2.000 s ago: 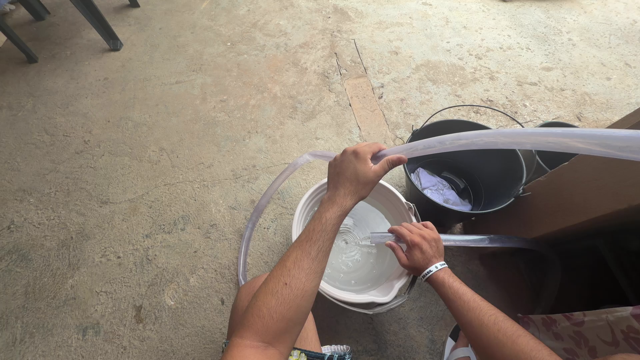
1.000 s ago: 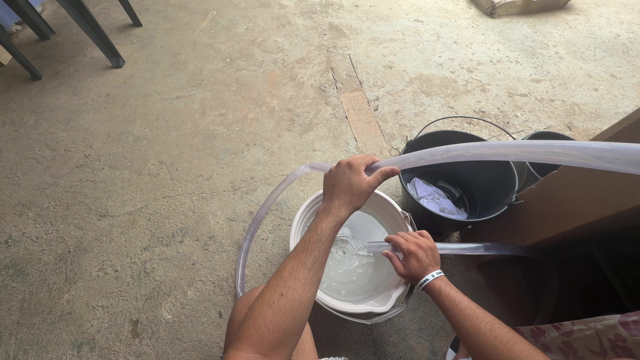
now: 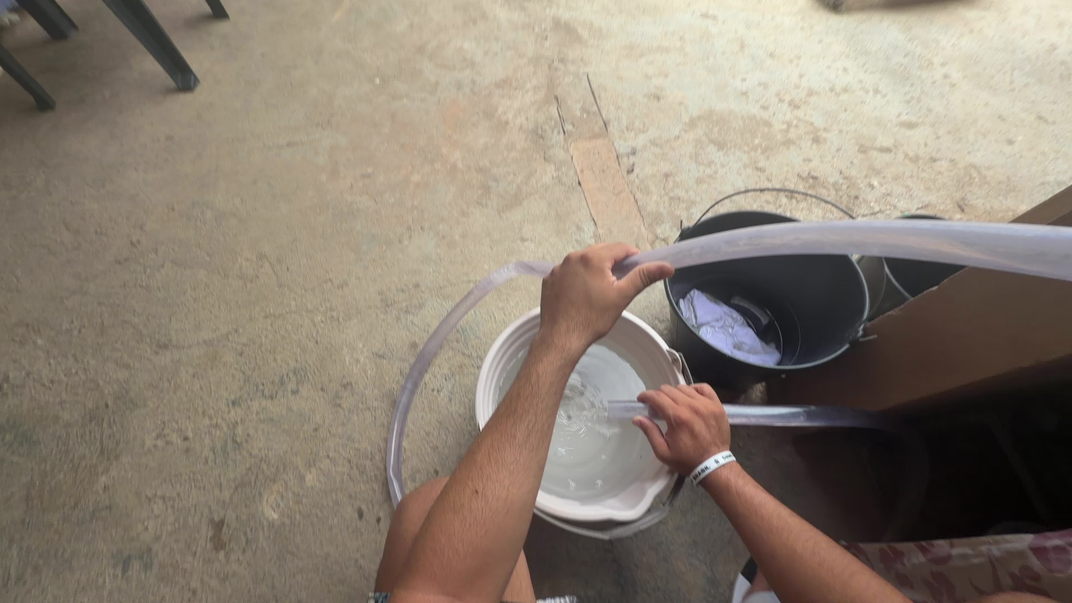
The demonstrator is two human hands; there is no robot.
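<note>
My left hand (image 3: 590, 289) is closed around a clear plastic hose (image 3: 754, 243), above the far rim of a white plastic bucket (image 3: 502, 352). From that grip the hose runs off the right edge one way and curves down past my knee the other way. My right hand (image 3: 687, 423) grips another stretch of clear hose (image 3: 796, 414) near its open end, which points left over the bucket. Water (image 3: 586, 444) in the bucket ripples below the hose end. Whether both stretches are one hose cannot be told.
Behind on the right stands a black bucket (image 3: 821, 301) holding a whitish cloth (image 3: 724, 327). Another dark bucket (image 3: 921, 272) is partly hidden beside it. A cardboard box (image 3: 946, 335) is at the right. Dark furniture legs (image 3: 155, 46) stand on the concrete floor (image 3: 251, 251) at upper left.
</note>
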